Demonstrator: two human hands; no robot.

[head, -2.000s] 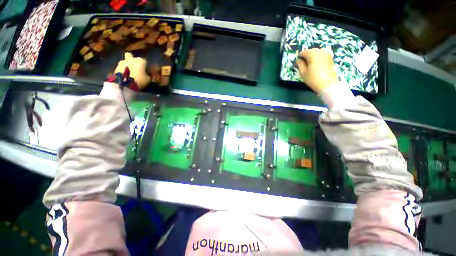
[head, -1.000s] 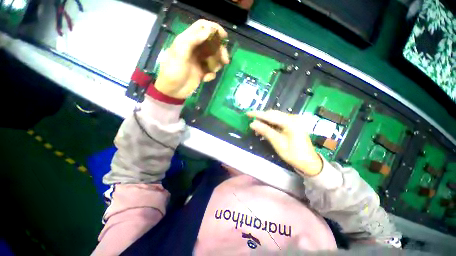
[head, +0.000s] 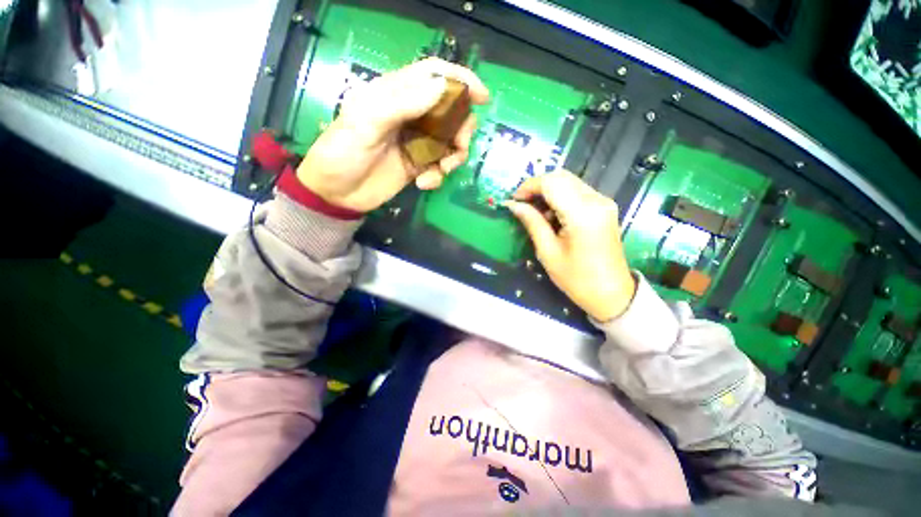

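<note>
A green circuit board (head: 459, 227) with a shiny centre lies in a black carrier (head: 379, 217) in front of me. My left hand (head: 389, 131) is over the board's left side, curled around one or more orange-brown blocks (head: 436, 123). My right hand (head: 576, 237) is at the board's lower right, with thumb and fingertip together. It seems to pinch something tiny, too small to make out. A small red spot shows on the board beside these fingertips. A red wrist strap (head: 321, 194) with a dark cord is on my left wrist.
Another green board (head: 399, 35) lies to the left, partly behind my left hand. Boards to the right carry a dark brown bar (head: 699, 215) and an orange-brown block (head: 688, 278). Pliers (head: 83, 35) lie on the white section at upper left. A tray of white-and-green parts (head: 894, 56) is at upper right.
Both hands have left the trays and are over the boards. The left hand now holds brown block material. Since one second ago, the right fingertips have closed at the board, and the view has shifted slightly.
</note>
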